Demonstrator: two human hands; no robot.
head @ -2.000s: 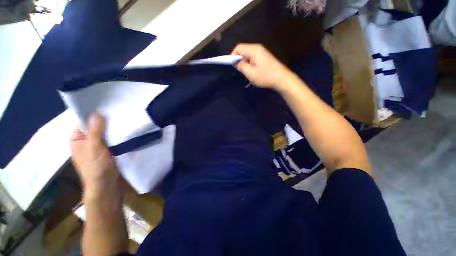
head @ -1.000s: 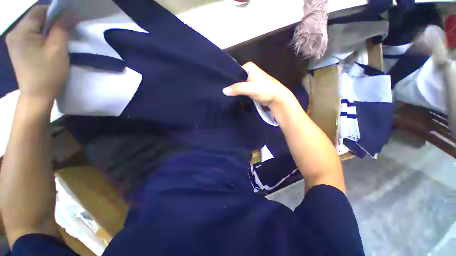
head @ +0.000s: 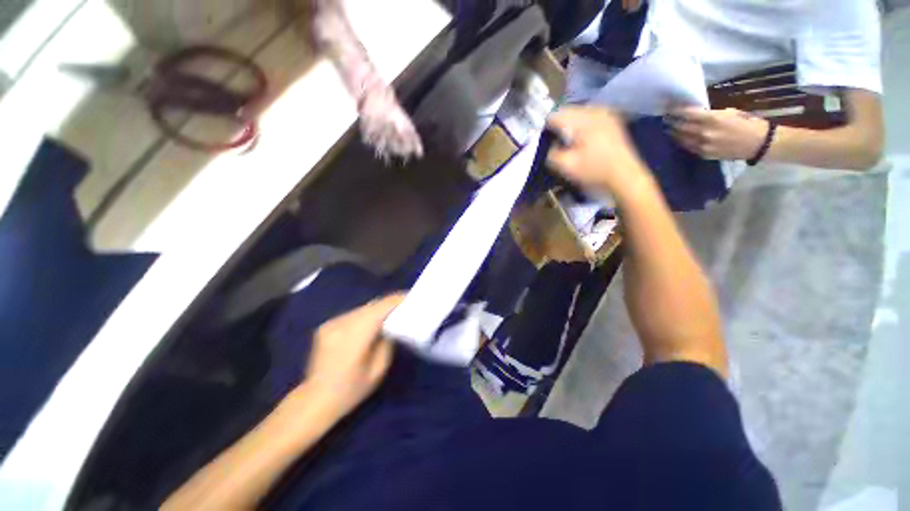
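A long white fabric strip (head: 467, 245) is stretched between my hands in front of my lap. My left hand (head: 351, 349) grips its near lower end, where a pale flap hangs beside it. My right hand (head: 591, 150) grips its far upper end. Dark navy fabric lies along and under the strip, and its edges blend with my navy clothing. A navy panel (head: 50, 259) lies on the white table at the left.
Red-handled scissors (head: 205, 98), blurred, lie on the white table (head: 215, 195). A pinkish thread bundle (head: 384, 120) hangs at its edge. Another person's hand (head: 713, 133) holds pale and navy fabric just beyond my right hand. Stacked cut pieces (head: 534, 329) lie beside my lap.
The view has turned to the right, and another person's arm now shows. My hands have moved from the wide navy and white fabric at the table to a white strip held taut over the lap.
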